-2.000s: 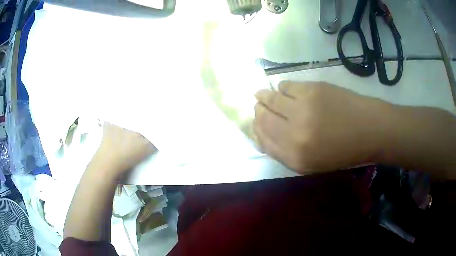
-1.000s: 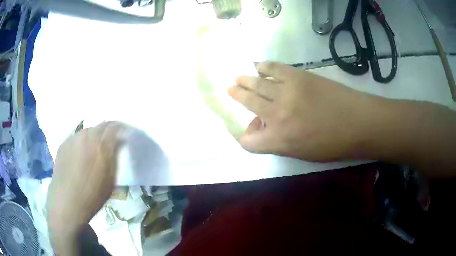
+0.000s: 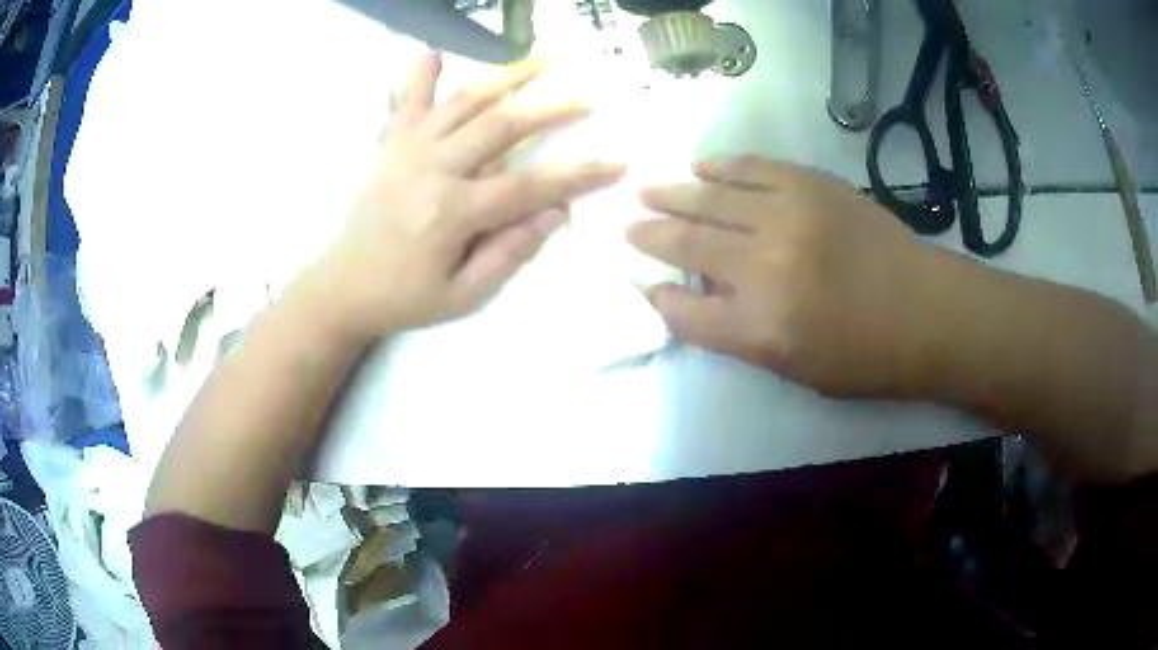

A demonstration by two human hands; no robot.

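A white garment (image 3: 241, 152), strongly overexposed, lies over the left and middle of the white table. My left hand (image 3: 457, 210) lies palm down on the cloth with its fingers spread, pointing up and right towards the machine. My right hand (image 3: 787, 267) rests at the cloth's right side, its fingers close together and pointing left. Its fingertips lie flat near the left fingertips, without touching them. Glare hides the cloth edges between the hands. The sewing machine head (image 3: 445, 26) shows in part at the top.
Black shears (image 3: 959, 140) lie at the upper right beside a narrow metal strip (image 3: 852, 64). A thin brown stick (image 3: 1124, 191) is at the far right. A ribbed knob (image 3: 679, 42) and metal disc (image 3: 734, 50) are at the top. White pieces (image 3: 368, 559) lie below the table edge, a fan (image 3: 26, 584) lower left.
My left hand has moved from the table's front left edge up and right onto the cloth, its fingers now spread. My right hand has stayed in nearly the same place.
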